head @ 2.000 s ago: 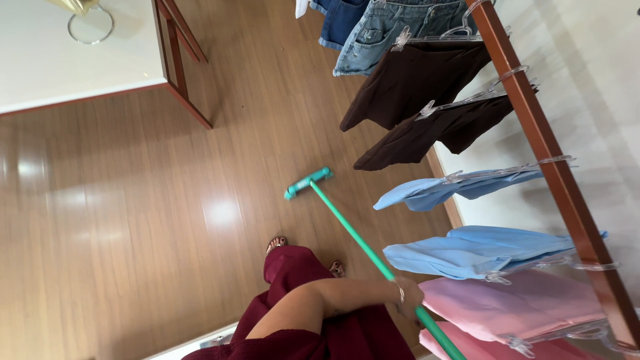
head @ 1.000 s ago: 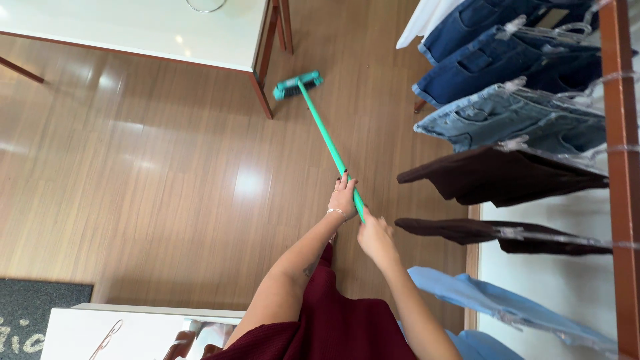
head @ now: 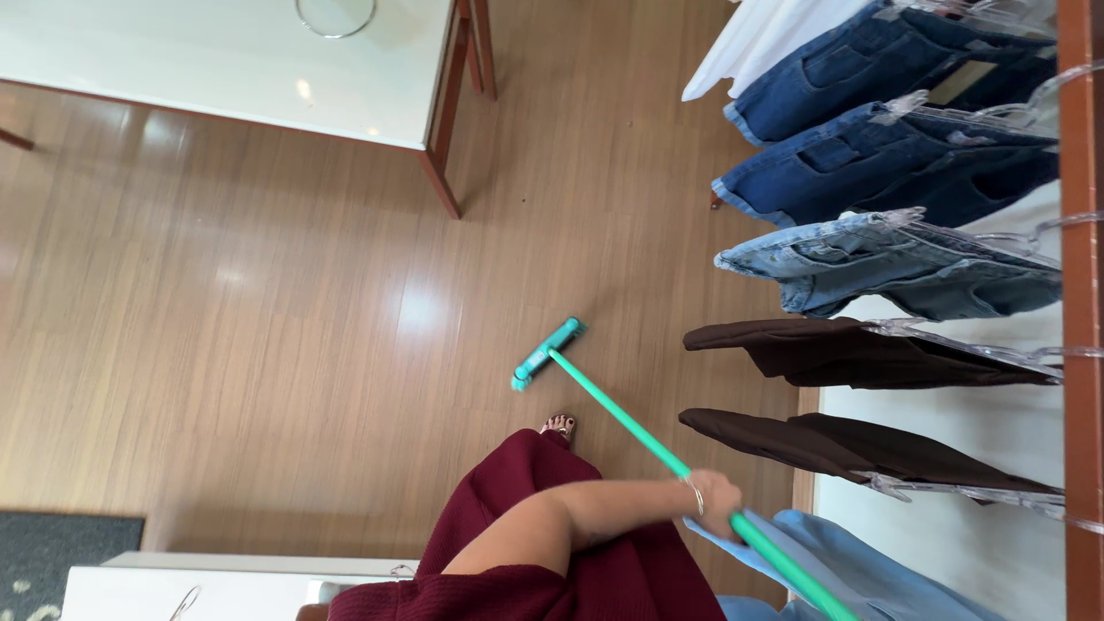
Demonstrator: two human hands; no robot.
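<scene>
A green-handled broom slants across the wood floor, its teal head resting just beyond my sandaled foot. My left hand, with thin bracelets at the wrist, is closed around the broom's handle beside the hanging light blue garment. Past that hand the handle runs on to the bottom edge of the view. My right hand does not show; whether it touches the handle cannot be seen.
At right, jeans shorts and dark brown garments hang on clear hangers from a reddish-brown rail. A white table with brown legs stands upper left. Lower left are a white surface and a dark mat.
One second ago both hands were on the handle and the broom head lay by the table leg. The head is now nearer my foot, and my right hand has gone out of view.
</scene>
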